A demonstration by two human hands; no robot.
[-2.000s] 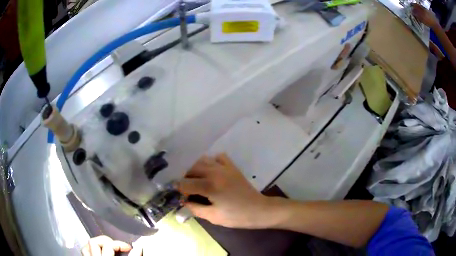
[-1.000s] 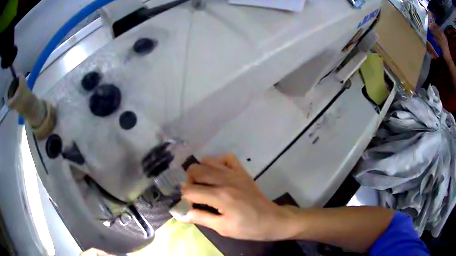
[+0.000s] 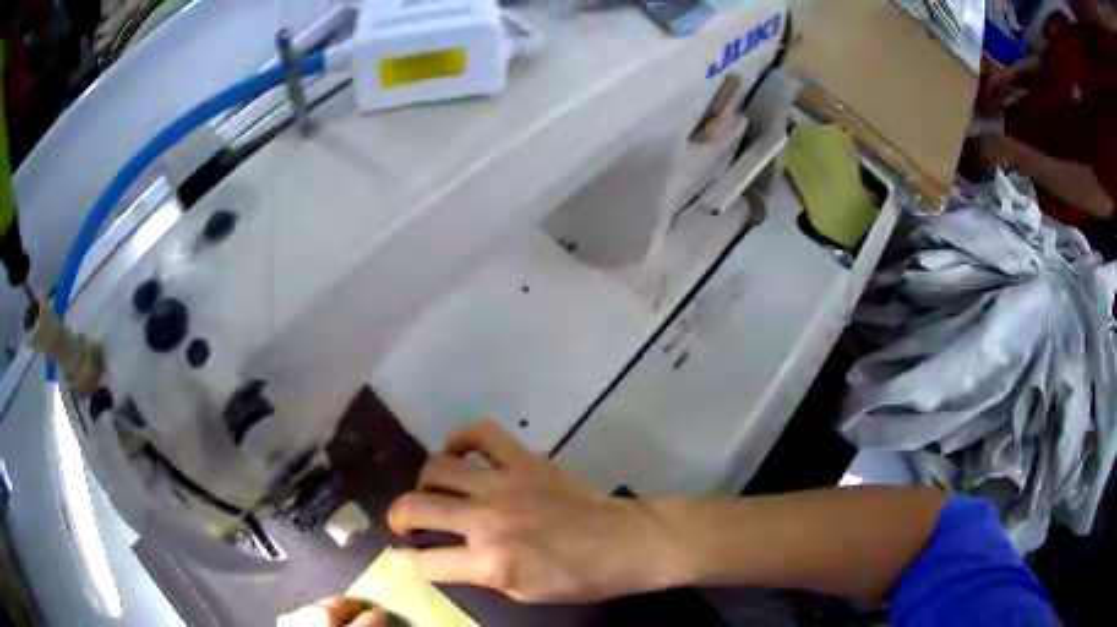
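A dark brown cut panel (image 3: 370,443) lies on the bed of the white sewing machine (image 3: 404,245), under and around the needle area (image 3: 294,492). A pale yellow template or patch piece (image 3: 417,596) lies on the panel at the bottom edge of the picture. My right hand (image 3: 496,517) rests on the panel and the piece's upper edge with bent fingers; whether it pinches cloth is unclear. My left hand (image 3: 337,612) is cut off by the bottom edge; only fingertips show, at the left edge of the yellow piece. A small pale block (image 3: 348,524) sits beside the needle area.
A blue air tube (image 3: 147,159) curves behind the head. A white box with a yellow label (image 3: 429,55) sits on the arm. An olive cloth scrap (image 3: 829,184) lies near the handwheel end. A grey bundle (image 3: 980,355) is at the right, with a person (image 3: 1066,110) beyond.
The view has shifted, and the machine sits further left in the picture. My right hand has come away from the needle area's side. More brown panel shows behind the needle. My left fingertips show more.
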